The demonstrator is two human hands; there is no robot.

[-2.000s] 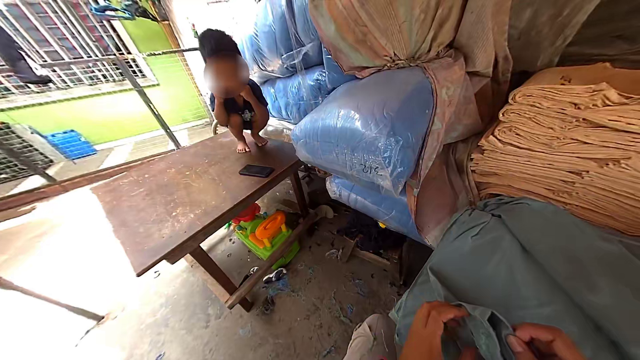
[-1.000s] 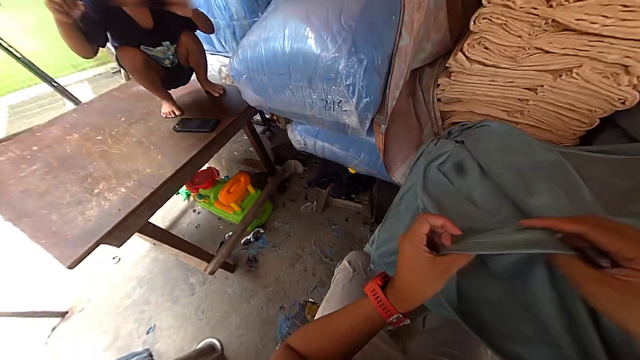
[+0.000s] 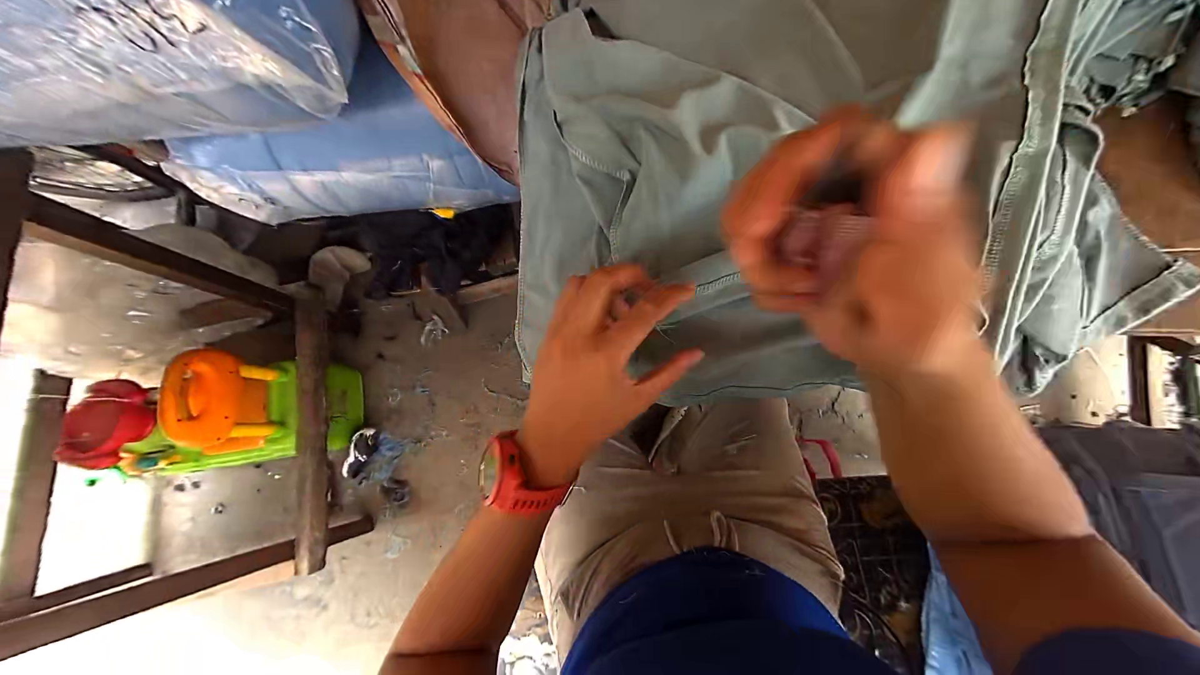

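Grey-green stitched cloth [image 3: 694,112] is spread over my lap and beyond it. My left hand [image 3: 609,352], with a red wristwatch [image 3: 528,478] on its wrist, rests at the near part of the cloth by a stitched hem, its fingers apart. Above the cloth, my right hand [image 3: 853,234] is blurred and its fingers are curled; whether something small sits inside them I cannot tell. More of the same cloth, with thick seams [image 3: 1022,178], lies to the right of that hand.
Blue goods in clear plastic bales [image 3: 309,141] are stacked at the upper left. Below them, a wooden frame [image 3: 309,422] stands on the floor near a green, orange and red plastic toy [image 3: 211,398]. Blue scraps [image 3: 389,455] lie beside the toy. Dark grey cloth [image 3: 1134,506] is at the right.
The view has swung down and to the right. My hands pinched the cloth edge between them a second ago; now the right hand is raised off the cloth and the left hand's fingers are spread.
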